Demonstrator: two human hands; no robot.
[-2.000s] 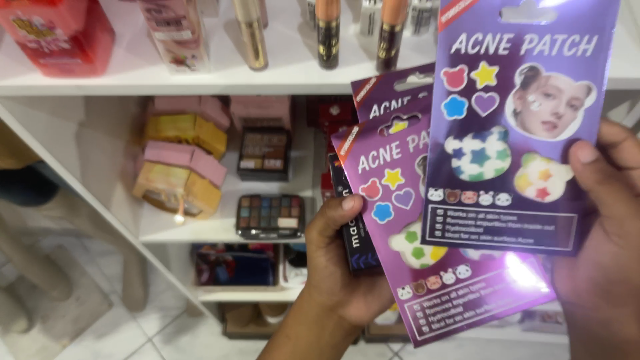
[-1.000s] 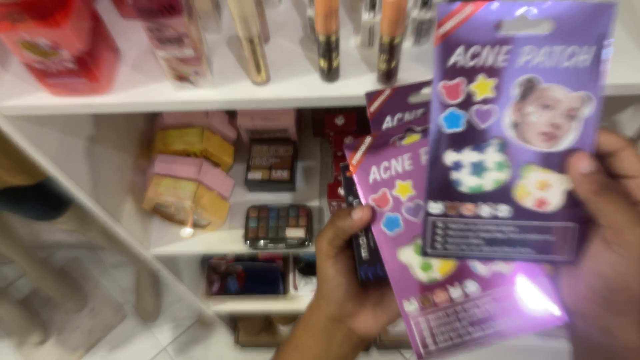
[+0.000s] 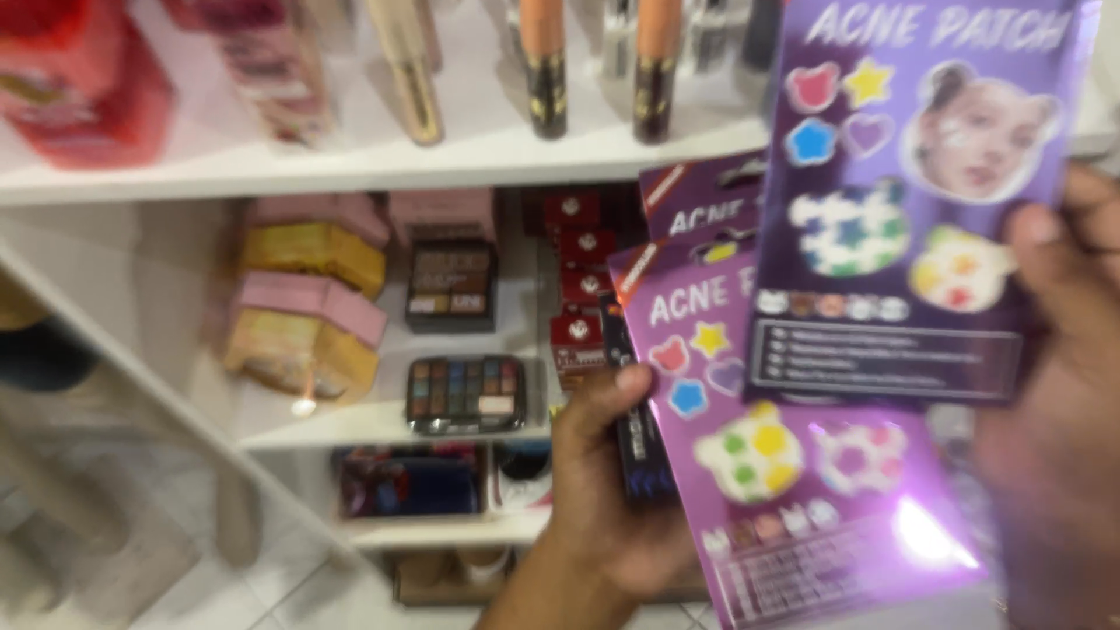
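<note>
My left hand [image 3: 604,490] grips a stack of packets, its thumb on their left edge. A shiny pink-purple acne patch packet [image 3: 761,455] lies at the front of that stack, with a darker purple acne patch packet [image 3: 700,192] and a narrow black package [image 3: 643,446] behind it. My right hand [image 3: 1059,350] holds a dark purple acne patch packet [image 3: 884,219] by its right edge, thumb on the front. This packet overlaps the upper right of the pink-purple one. The picture is blurred, and the fingers behind the packets are hidden.
A white shelf [image 3: 350,166] bears a red box [image 3: 87,87] and several cosmetic tubes [image 3: 547,70]. Below it are yellow and pink boxes [image 3: 306,324], an eyeshadow palette [image 3: 465,392], a dark palette box [image 3: 451,284] and small red boxes [image 3: 577,341]. A slanting white side panel [image 3: 175,385] stands at the left.
Both hands keep hold of their packets. The dark purple packet in my right hand sits slightly farther right against the pink-purple one than two seconds ago, showing a little more of its front.
</note>
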